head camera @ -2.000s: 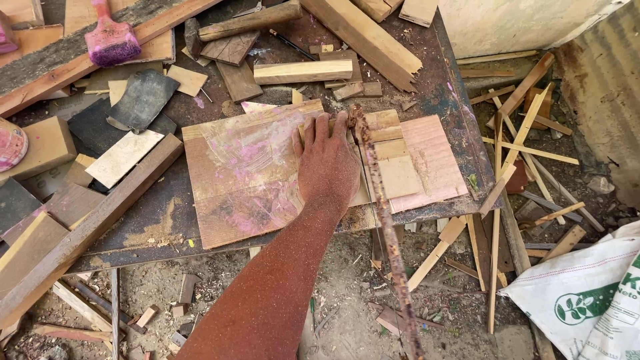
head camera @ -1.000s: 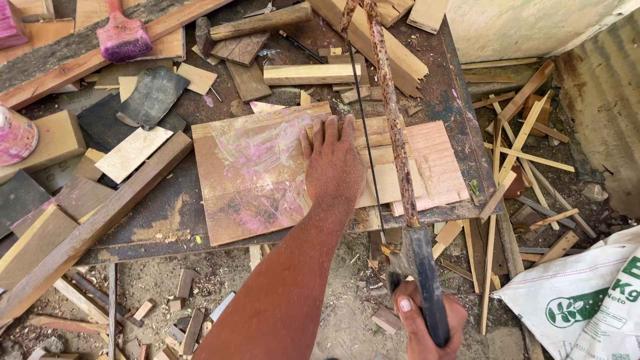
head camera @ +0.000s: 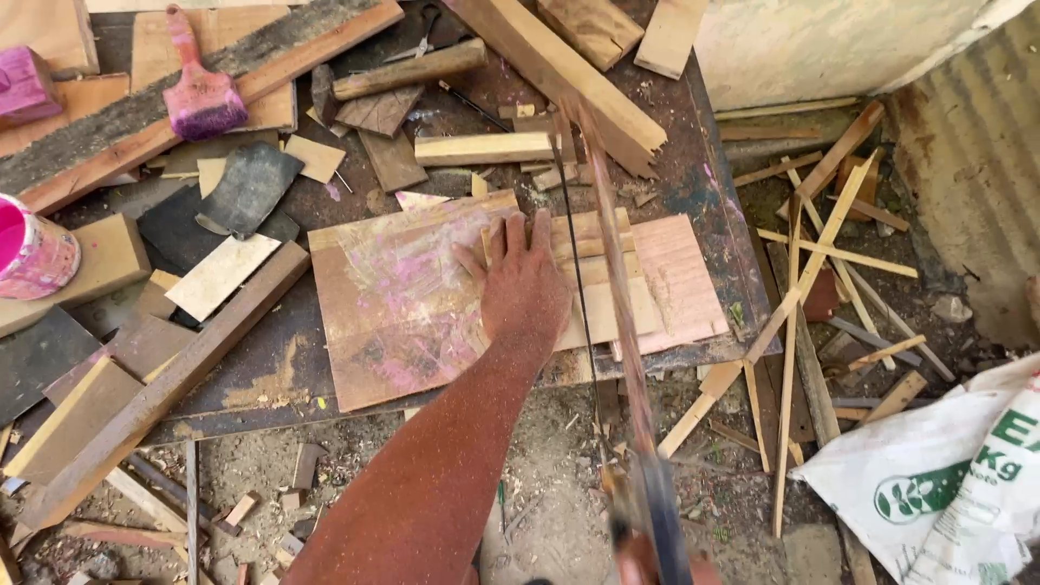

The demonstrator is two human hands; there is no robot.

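My left hand (head camera: pixel 524 284) presses flat, fingers spread, on a thin wooden board (head camera: pixel 390 301) smeared with pink paint, beside small light wood pieces (head camera: pixel 613 305). At the bottom edge, my right hand (head camera: pixel 662 565) grips the dark handle of a rusty hacksaw (head camera: pixel 613 292), partly cut off by the frame and blurred. The saw's thin blade crosses the small pieces just right of my left hand; whether it bites into them I cannot tell. A pinkish plywood piece (head camera: pixel 678 284) lies under them at the right.
A hammer (head camera: pixel 406 73), scissors (head camera: pixel 421 45), a pink paintbrush (head camera: pixel 203 89) and a pink paint pot (head camera: pixel 36 248) are on the cluttered table (head camera: pixel 268 382). Sandpaper (head camera: pixel 252 183) and long timber (head camera: pixel 187 366) lie left. Wood strips (head camera: pixel 812 284) and a white sack (head camera: pixel 942 479) are on the right.
My right hand, partly visible at the lower right one second ago, has moved down toward the frame's edge with the saw. My left hand stays on the board.
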